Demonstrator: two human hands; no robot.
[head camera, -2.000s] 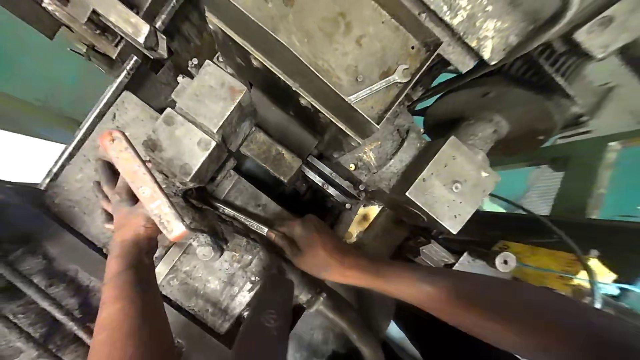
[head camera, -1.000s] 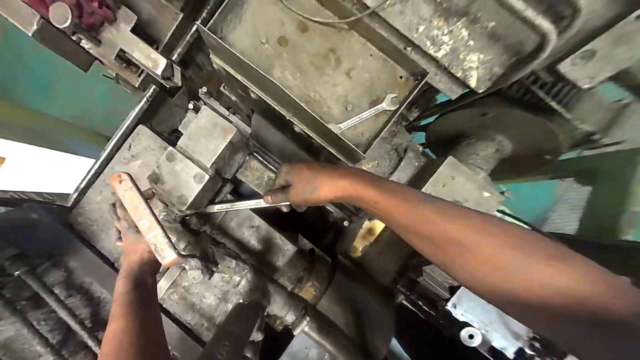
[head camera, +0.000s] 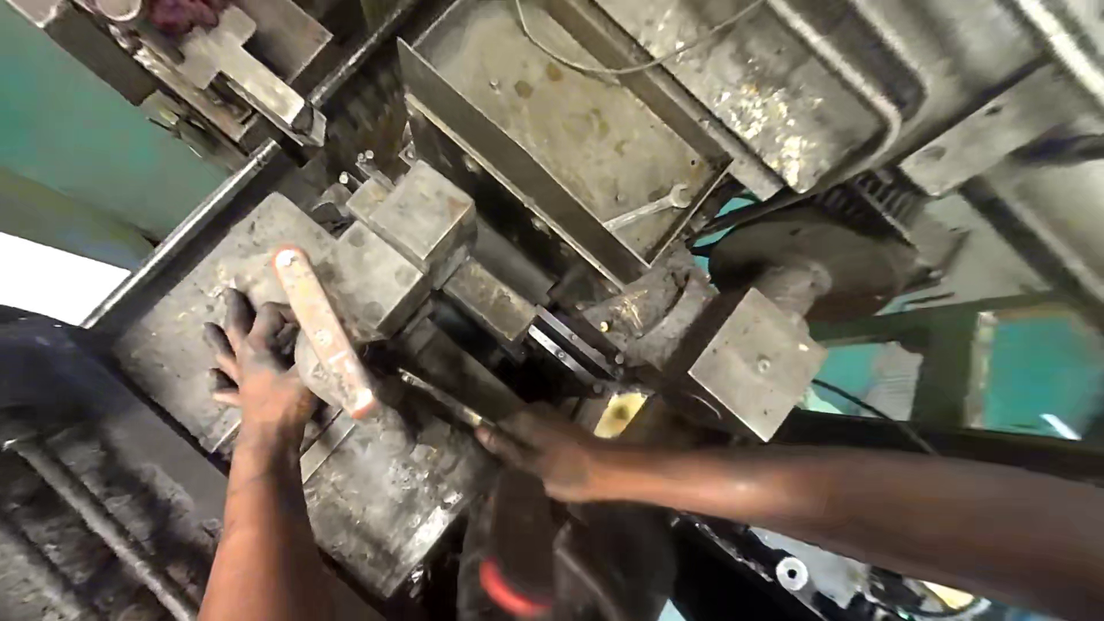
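My left hand (head camera: 259, 358) rests with spread fingers on the grey metal machine plate (head camera: 185, 319), just left of a worn orange-painted lever bar (head camera: 324, 332). My right hand (head camera: 539, 444) is closed on the outer end of a metal wrench (head camera: 444, 398). The wrench's far end lies by the machine below the steel blocks, and its jaw is hidden in shadow. Two steel blocks (head camera: 423, 214) stand just above the lever bar. A second wrench, open-ended (head camera: 651, 207), lies in the shallow metal tray at the upper middle.
The tray's raised metal wall (head camera: 517, 190) runs diagonally above the work area. A square metal block (head camera: 759, 364) and a round dark disc (head camera: 806, 259) are at right. A thin cable (head camera: 638, 69) crosses the top. Dark footwear with a red mark (head camera: 517, 586) shows below.
From one second ago, my right hand has moved down, towards my body, with the wrench, which now slopes down to the right. My left hand stays beside the lever bar.
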